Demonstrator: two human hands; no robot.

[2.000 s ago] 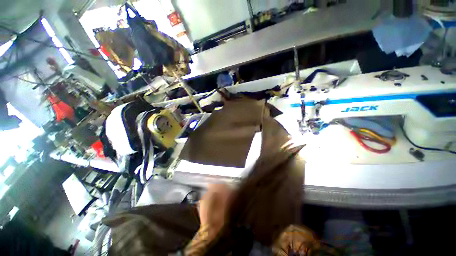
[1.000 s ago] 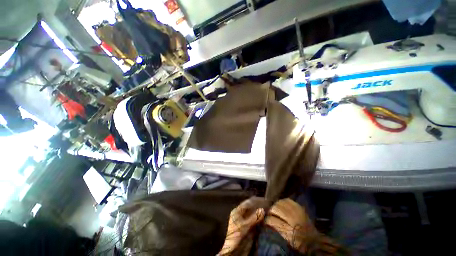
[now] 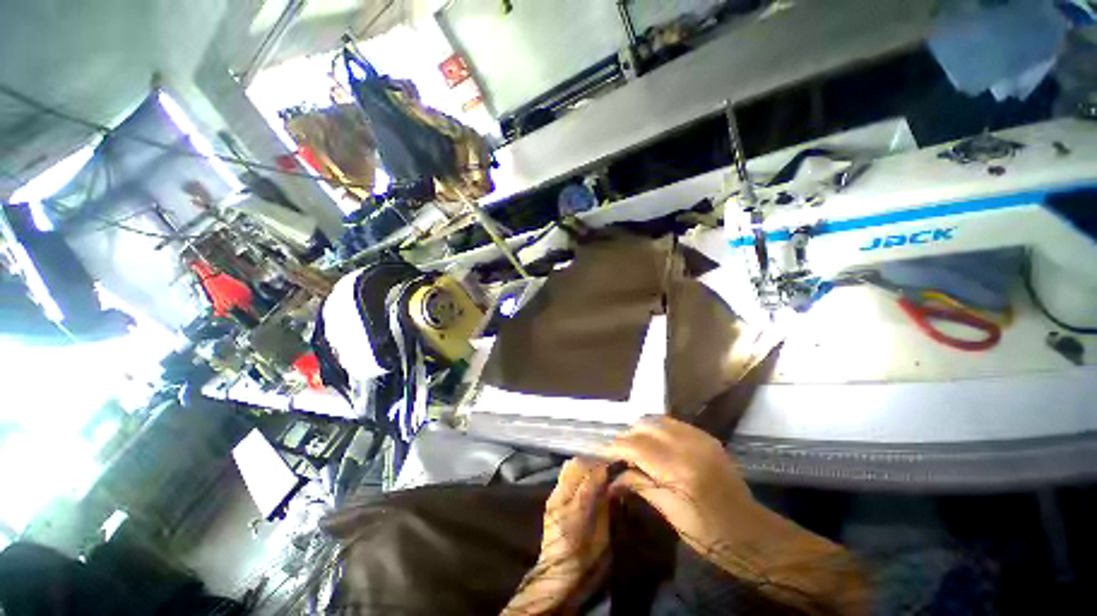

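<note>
The brown garment (image 3: 457, 548) hangs over the table's front edge and into my lap. My left hand (image 3: 575, 517) and my right hand (image 3: 674, 472) are close together at the table's edge, their fingers pinching the brown cloth between them. The right hand lies slightly higher. The fingertips partly hide the gripped cloth. A flat brown cut panel (image 3: 577, 325) lies on the table left of the needle. The white sewing machine (image 3: 908, 238) stands at the right, with its presser foot and needle (image 3: 776, 283) above the brightly lit cloth edge.
Red-handled scissors (image 3: 950, 323) lie under the machine arm beside a yellow handle. A yellow round device (image 3: 440, 315) and a black-and-white roll with strips (image 3: 361, 331) are at the left. The grey ribbed table edge (image 3: 914, 465) runs along the front. Clothes (image 3: 403, 135) hang behind.
Both hands have moved up to the table's edge, still on the cloth. The upright fold of brown cloth has been drawn lower. The camera view has shifted slightly.
</note>
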